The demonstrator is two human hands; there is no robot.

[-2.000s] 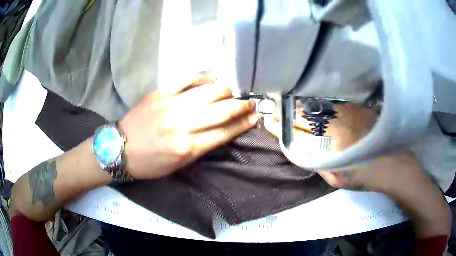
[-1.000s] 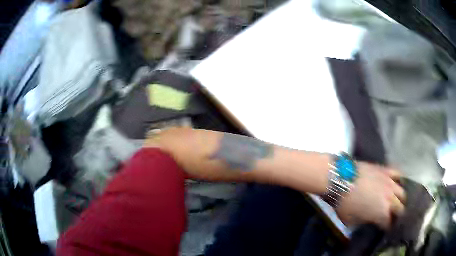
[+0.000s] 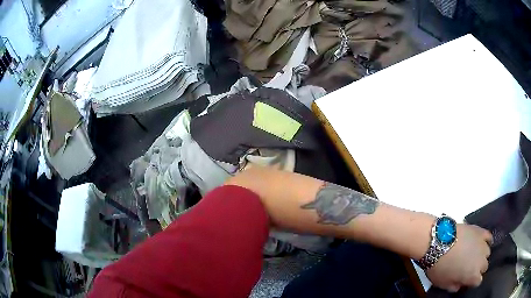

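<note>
My left hand (image 3: 461, 257), with a watch on the wrist, is at the lower right at the table's front edge. Its fingers are curled on dark brown cloth (image 3: 505, 216); the fingertips are partly hidden. This cloth lies over the right part of the white table (image 3: 407, 128) and joins grey-beige cloth at the right rim of the picture. My right hand is out of view. The sewing machine is also out of view.
Left of the table is a crumpled garment heap with a dark brown piece (image 3: 224, 125) and a yellow-green patch (image 3: 276, 121). Stacked pale grey panels (image 3: 148, 52) stand behind it. A brown cloth pile (image 3: 273, 29) lies beyond. A white-topped stand (image 3: 81, 218) is lower left.
The view has swung left from the sewing machine to the heap beside the table. My left hand has left the needle area and is at the table's front edge. My right hand has gone from view.
</note>
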